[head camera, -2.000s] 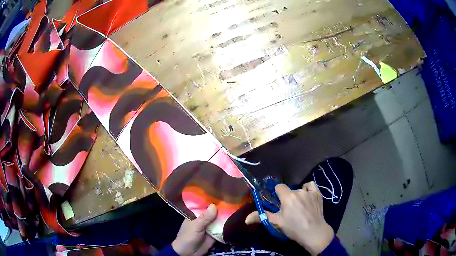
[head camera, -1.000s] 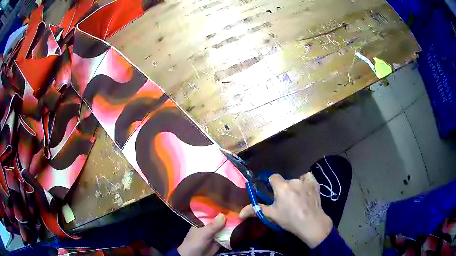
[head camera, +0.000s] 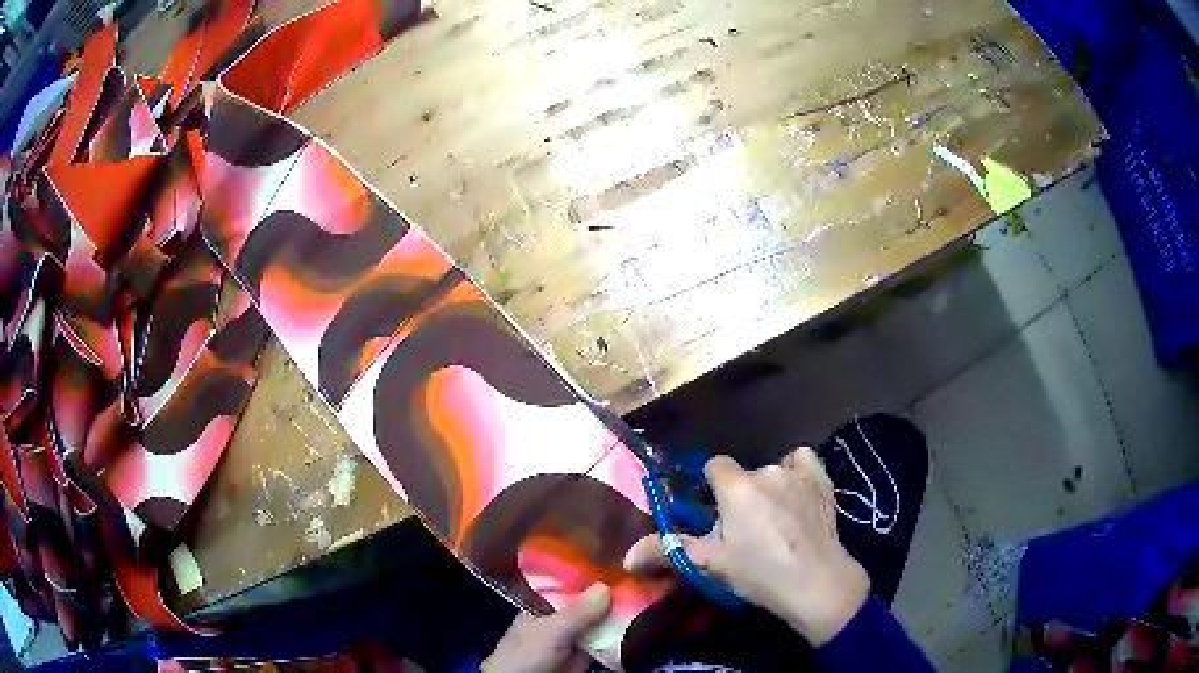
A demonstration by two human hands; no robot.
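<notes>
A printed fabric strip [head camera: 447, 394] in brown, pink, orange and white runs from the upper left of the table down to the lap. My left hand [head camera: 552, 634] pinches its near end at the bottom, thumb on top, partly cut off by the picture's edge. My right hand [head camera: 776, 546] holds blue-handled scissors [head camera: 668, 533]. The dark blades lie along the strip's right edge, just past the table's front edge. Whether the blades are open or closed is hard to tell.
A tangled pile of fabric strips [head camera: 99, 329] lies on the left of the wooden table [head camera: 789, 197]. A yellow-green scrap [head camera: 1006, 187] lies at the table's right edge. Blue containers or bags [head camera: 1104, 559] stand at the right, the lower one with printed pieces. A dark shoe-like shape [head camera: 878, 493] has white threads on it.
The strip has slid down and to the right with my left hand. The scissors sit further up along its edge than at first. The white curl beside the blades no longer shows.
</notes>
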